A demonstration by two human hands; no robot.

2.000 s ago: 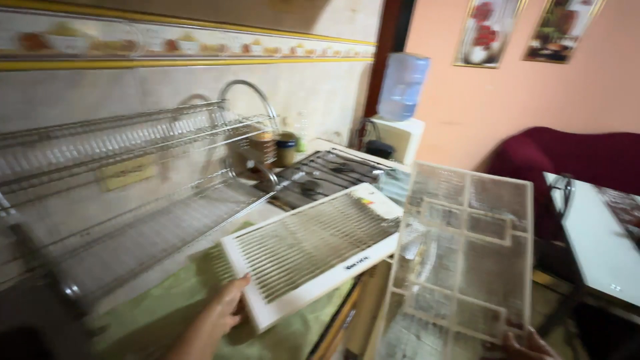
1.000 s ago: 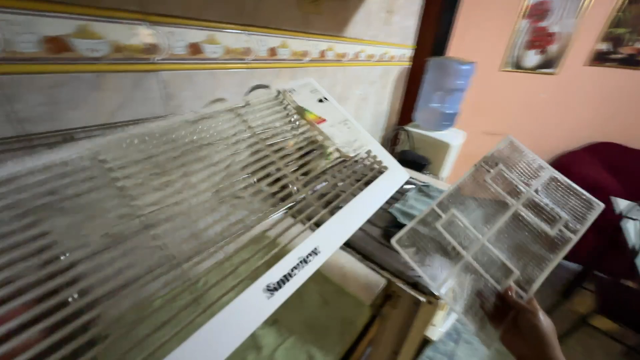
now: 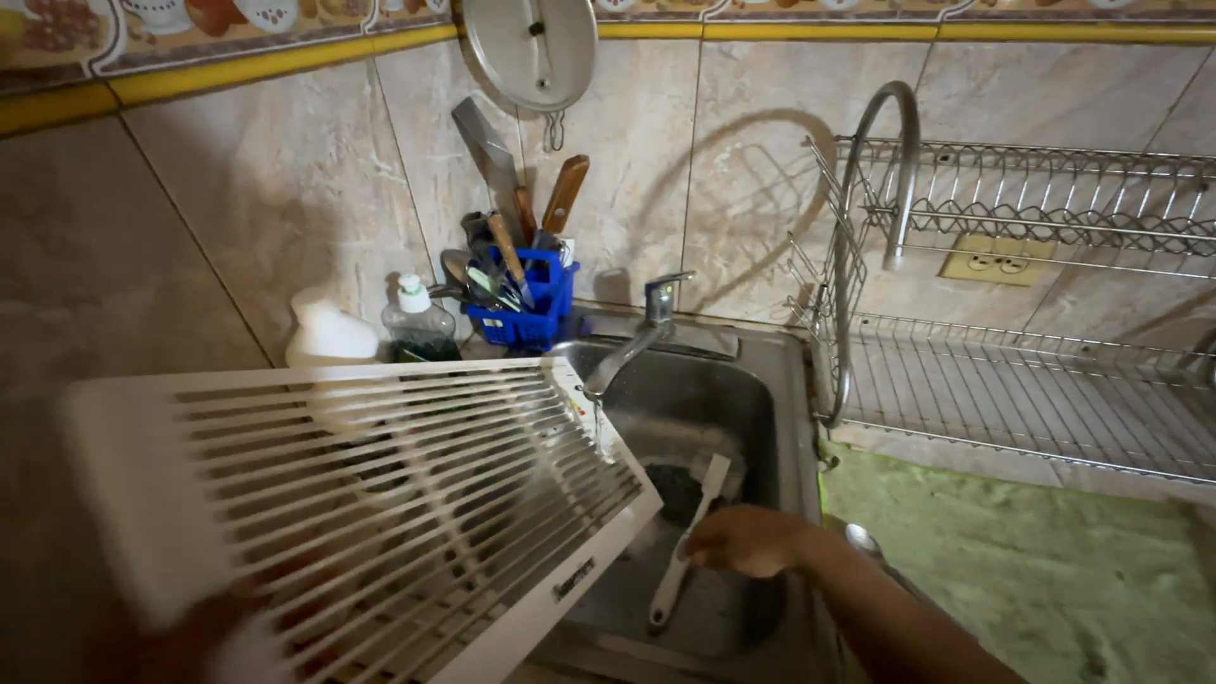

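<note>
A white slatted plastic grille [image 3: 532, 608] is tilted over the left part of the steel sink [image 3: 793, 456], water running onto its corner from the faucet [image 3: 632, 356]. Behind the slats at the lower left, my left hand [image 3: 214, 632] is blurred and partly hidden, gripping the grille. My right hand [image 3: 746, 541] is over the basin with its fingers at the handle of a white long-handled brush [image 3: 670, 594]. Whether those fingers are closed on the handle is not clear. The brush lies slantwise above the dark drain [image 3: 673, 489].
Behind the grille stand a soap bottle [image 3: 418, 323], a pale bottle [image 3: 328, 332] and a blue utensil basket [image 3: 527, 323] with knives and spatulas. A wire dish rack [image 3: 1026, 399] is at the right, above a green cloth [image 3: 1026, 551]. A round lid [image 3: 532, 47] hangs on the wall.
The view has swung left to the sink. The grille is now over the basin under running water. The clear framed panel that my right hand held is out of view, and that hand is now at the brush.
</note>
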